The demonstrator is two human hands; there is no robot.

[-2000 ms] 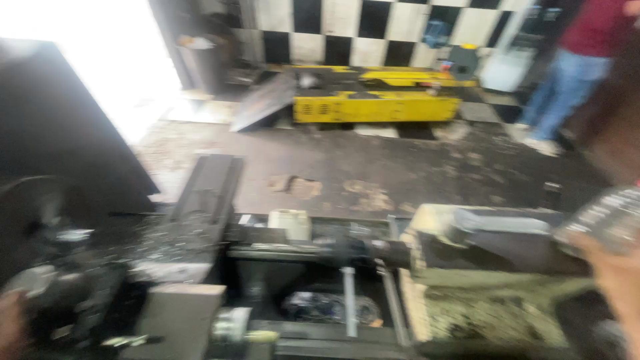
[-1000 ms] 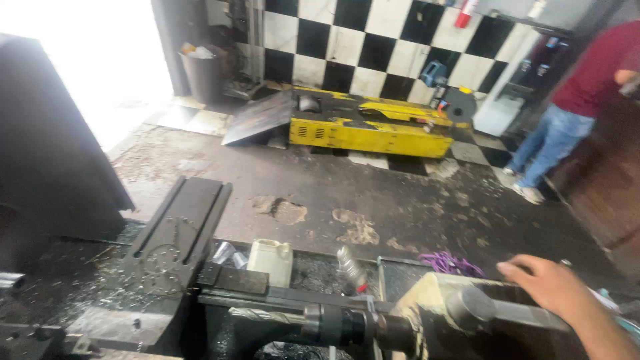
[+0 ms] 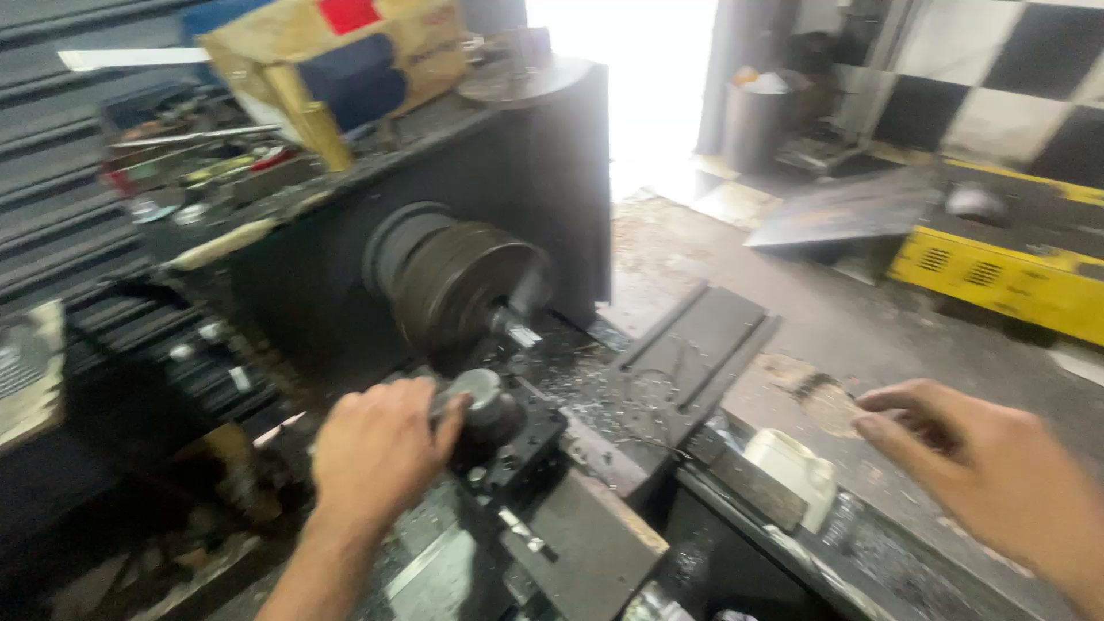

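Observation:
My left hand rests on the side of the lathe's tool post, its thumb against the round top knob; a handle under the palm cannot be made out. Behind the tool post, the lathe chuck holds a short bright metal workpiece. My right hand is in the air at the right, fingers curled and thumb near the fingertips, with nothing visible between them. Metal chips lie on the slotted cross slide between the hands.
A cardboard box and a tray of tools stand on the headstock. A cream plastic container sits behind the bed. Beyond are a yellow machine base with a sloping ramp and a bin.
The view has swung left to the chuck and headstock. My left hand is now at the tool post. My right hand, over the tailstock one second ago, is now in the air.

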